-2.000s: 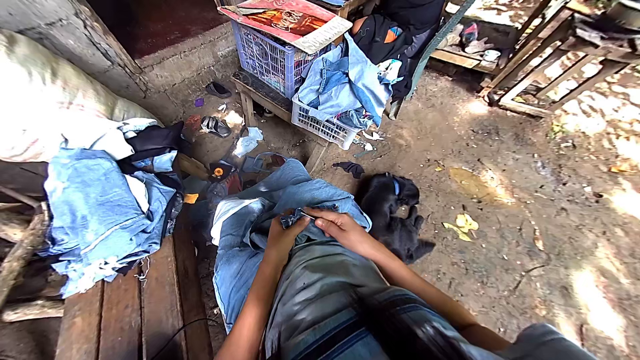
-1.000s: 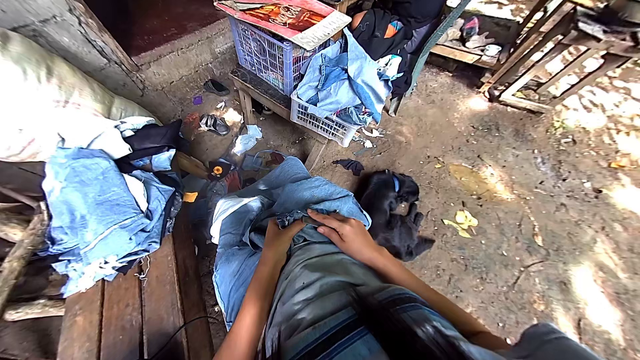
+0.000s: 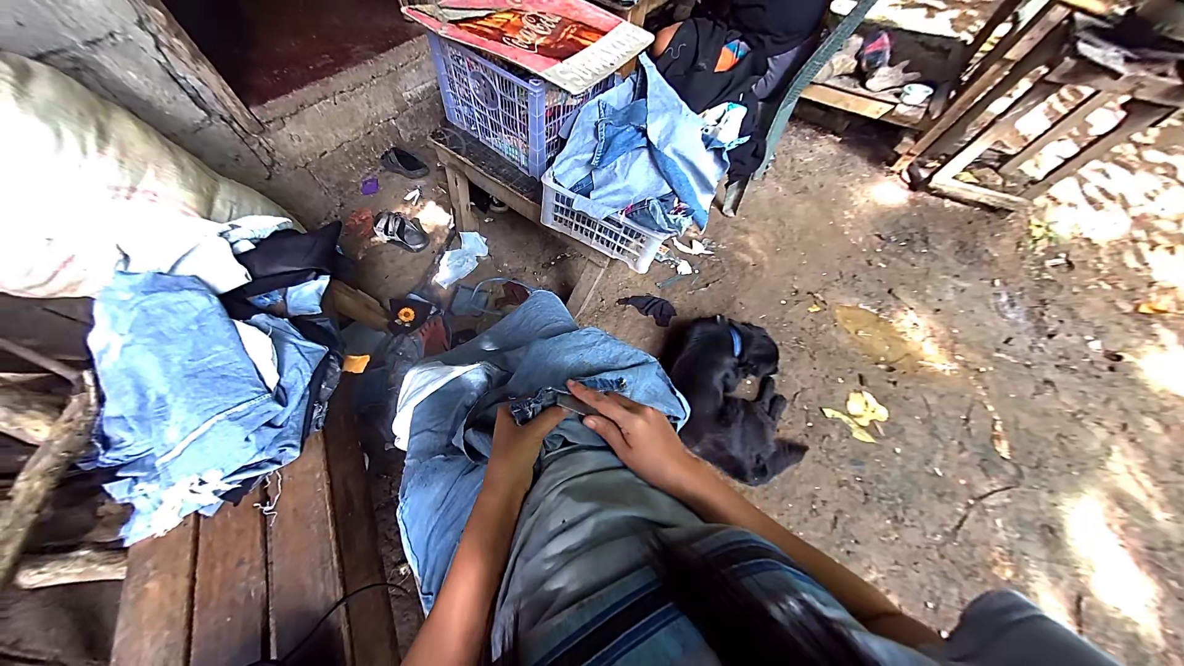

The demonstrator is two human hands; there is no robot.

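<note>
Blue denim cloth (image 3: 546, 342) lies bunched over my lap and hangs down at its left side. My left hand (image 3: 523, 435) is closed on a gathered edge of the denim. Against the same edge, just to the right, my right hand (image 3: 629, 430) has its thumb and index finger on a small, thin grey object (image 3: 575, 404), whose kind I cannot tell. The fingertips of both hands are close together. Part of the denim edge is dark and frayed.
More denim pieces (image 3: 199, 370) lie on a wooden bench (image 3: 231, 573) at left, beside a large sack (image 3: 111, 176). A black dog (image 3: 731, 398) with a blue collar lies on the dirt right of my lap. Ahead, a purple crate (image 3: 490, 102) and a white basket (image 3: 601, 227) of denim stand on a low wooden bench.
My right hand has shifted slightly on the denim edge, and the thin grey object shows between my hands, where one second ago it was not visible. The dog and the piles remain in place.
</note>
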